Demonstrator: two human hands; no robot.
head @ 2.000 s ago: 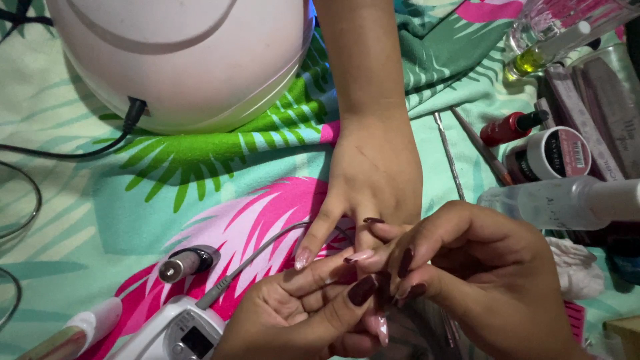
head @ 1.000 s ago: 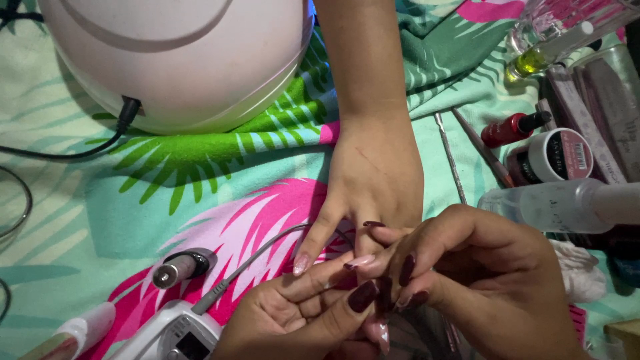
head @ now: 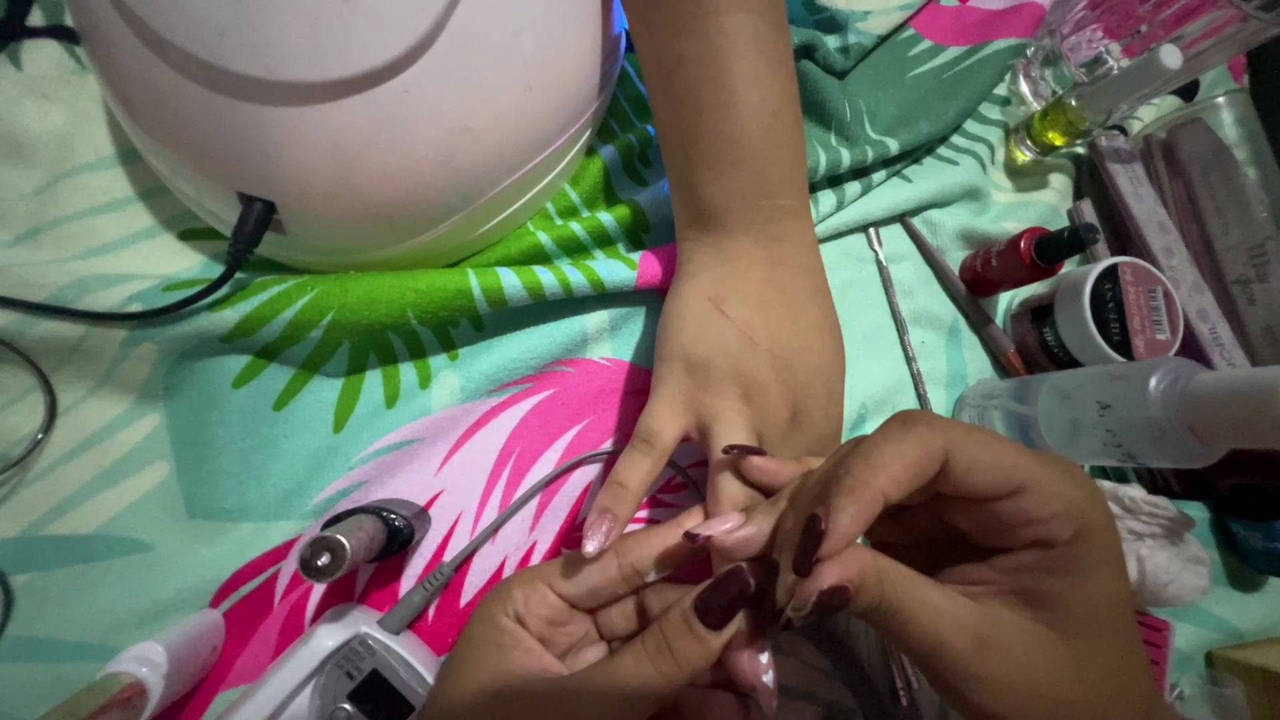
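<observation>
Another person's hand (head: 750,340) reaches down from the top centre, palm down, with glossy pink nails. My left hand (head: 610,630), with dark red nails, comes from the bottom and holds that hand's fingers between thumb and fingers. From the right, my right hand (head: 960,560) has its thumb and index finger pinched at one of those fingertips. Whether a small item sits in this pinch cannot be told. A metal cuticle pusher (head: 900,320) lies right of the person's hand.
A white nail lamp (head: 350,130) stands upper left. An electric nail file handpiece (head: 345,548) and its control unit (head: 345,670) lie lower left. On the right are a red polish bottle (head: 1020,260), a gel jar (head: 1110,312), a clear pump bottle (head: 1110,410) and crumpled white tissue (head: 1160,540).
</observation>
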